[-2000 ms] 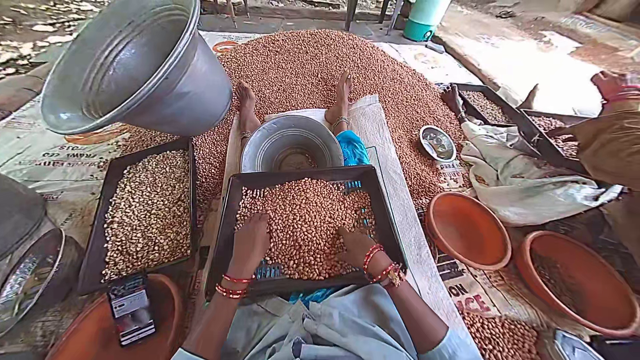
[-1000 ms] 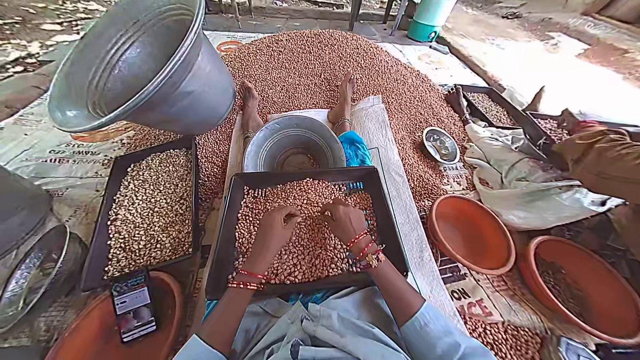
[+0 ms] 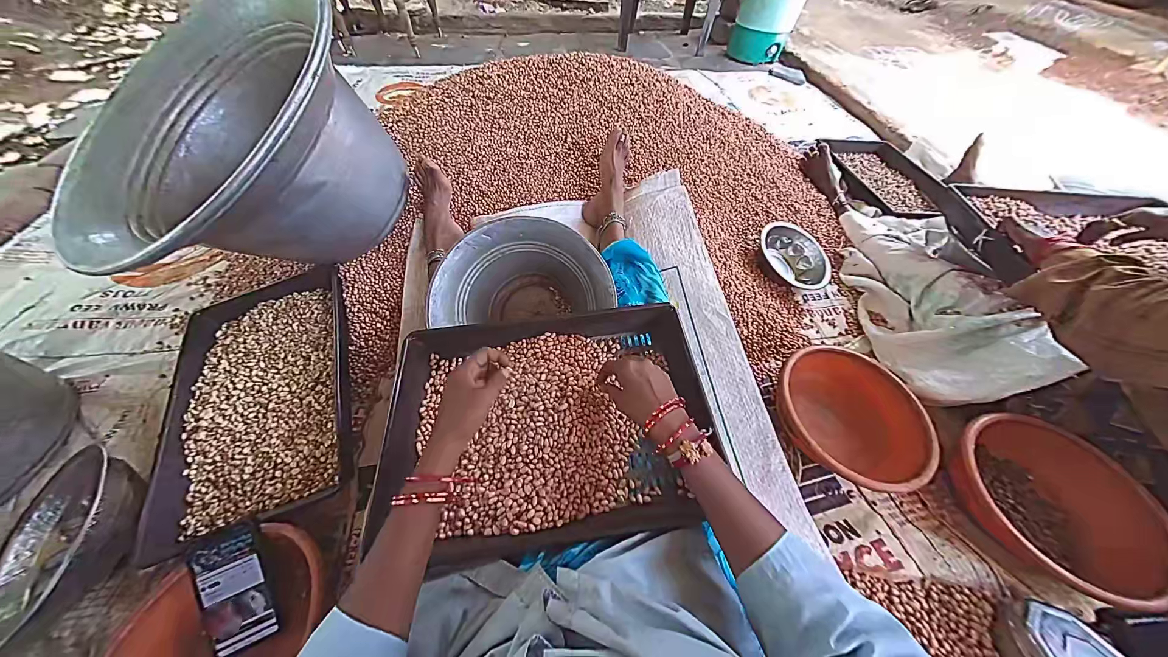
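A black tray (image 3: pixel 538 540) with a slotted base lies across my lap, holding a layer of reddish-brown nuts or beans (image 3: pixel 538 438). My left hand (image 3: pixel 473 392) is over the tray's left part, fingers curled with the tips together. Over the right part, my right hand (image 3: pixel 639 391) is also curled, fingers bent inward just above the nuts. Whether either hand pinches a nut cannot be told. A metal basin (image 3: pixel 593 274) stands between my legs, touching the tray's far side. To the left, another black tray (image 3: pixel 343 392) holds paler nuts (image 3: pixel 265 411).
A large nut heap (image 3: pixel 584 100) spreads ahead. A big metal tub (image 3: pixel 356 173) leans at left. Terracotta bowls (image 3: pixel 858 415) and a small steel bowl (image 3: pixel 796 255) sit at right. A phone (image 3: pixel 234 589) rests by a bowl at lower left. A co-worker's arm (image 3: pixel 1095 292) reaches over trays at right.
My hands have moved apart, from near each other over the middle of the tray one second ago to its left and right parts. Two seconds ago they were lower, among the nuts.
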